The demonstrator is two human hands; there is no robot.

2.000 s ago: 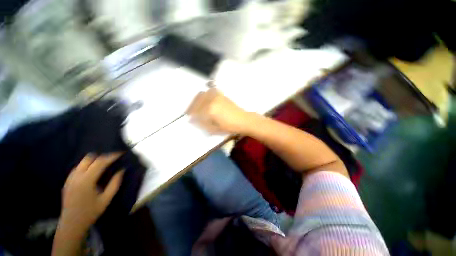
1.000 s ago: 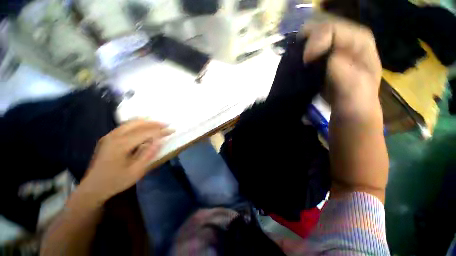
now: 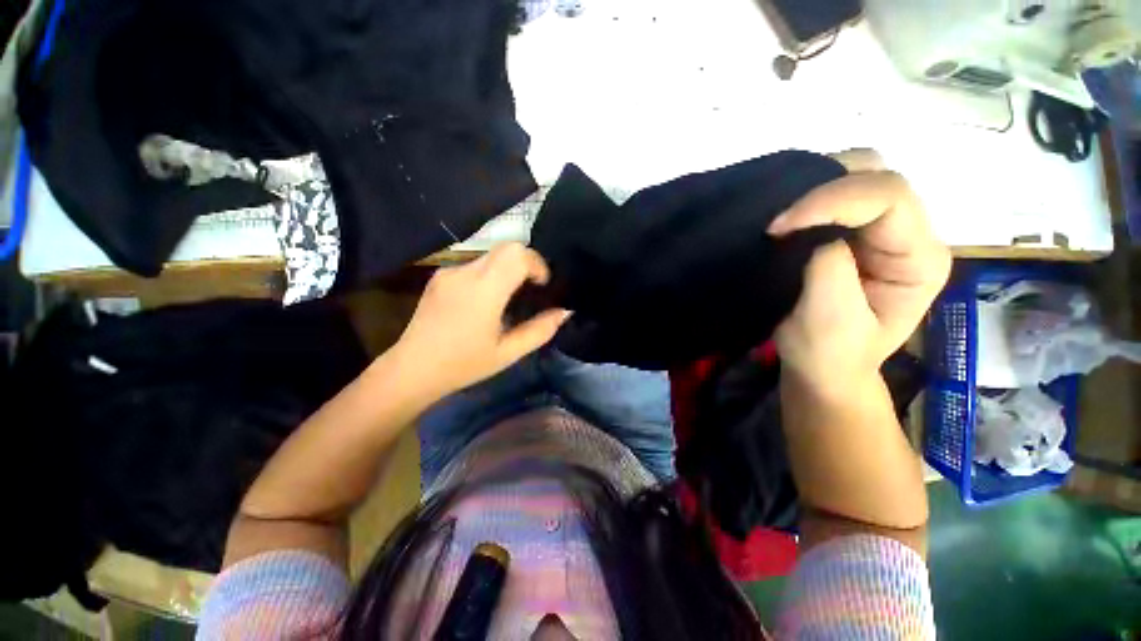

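Note:
A black cloth piece (image 3: 701, 257) is stretched between my two hands over the front edge of the white table (image 3: 651, 75). My left hand (image 3: 482, 313) pinches its left end between thumb and fingers. My right hand (image 3: 863, 269) grips its right end, thumb and fingers closed on the cloth. A larger black garment (image 3: 388, 113) lies on the table at the left, with a black-and-white patterned strip (image 3: 308, 232) hanging at its edge.
A black phone or wallet (image 3: 811, 18) with a charm lies at the top. An off-white machine (image 3: 988, 44) stands upper right, black scissors (image 3: 1061, 125) beside it. A blue basket (image 3: 953, 388) with plastic bags is at right. Dark cloth (image 3: 213, 426) is piled lower left.
The view has swung round and is sharper. The black cloth, raised at the right in my right hand a second ago, is now in front of me between both hands. My left hand has taken hold of it.

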